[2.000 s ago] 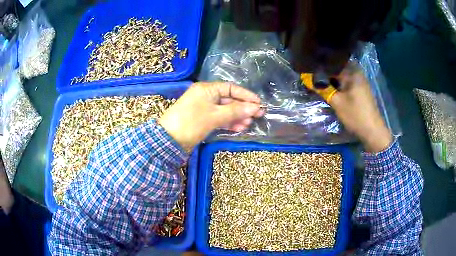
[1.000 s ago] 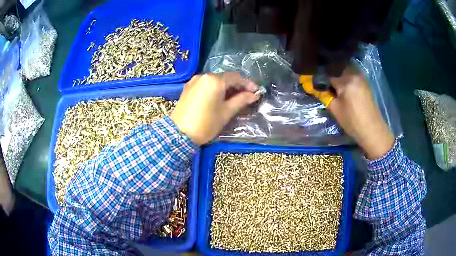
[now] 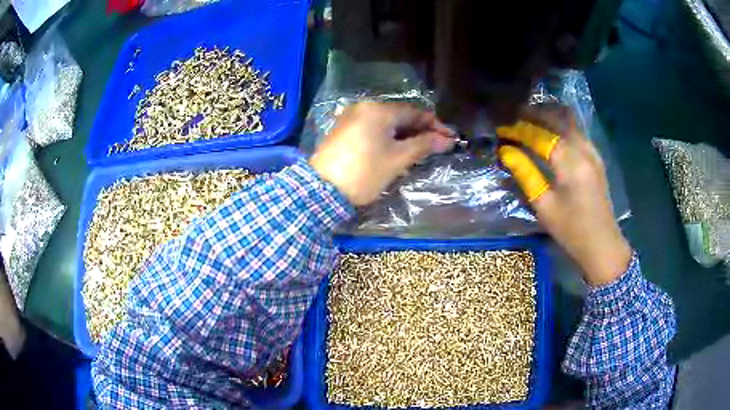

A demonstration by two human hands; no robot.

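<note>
My left hand pinches a small shiny metal piece between thumb and fingertips, just below the dark machine. My right hand, with yellow finger cots on two digits, is just right of a dark round machine part; its yellow-tipped fingers are apart and I see nothing held between them. Below lies a blue tray with an even heap of fine gold pieces. At left a larger blue tray holds coarser gold pieces, partly hidden by my left sleeve.
An upper-left blue tray holds a loose pile of pieces. A clear plastic bag lies under the hands. Filled clear bags stand at far left and right. Part of another person's arm shows at the left edge.
My left hand has moved right, bringing the small piece up to the dark machine part. The yellow-covered fingers of my right hand have spread and come away from that part. The view has shifted slightly.
</note>
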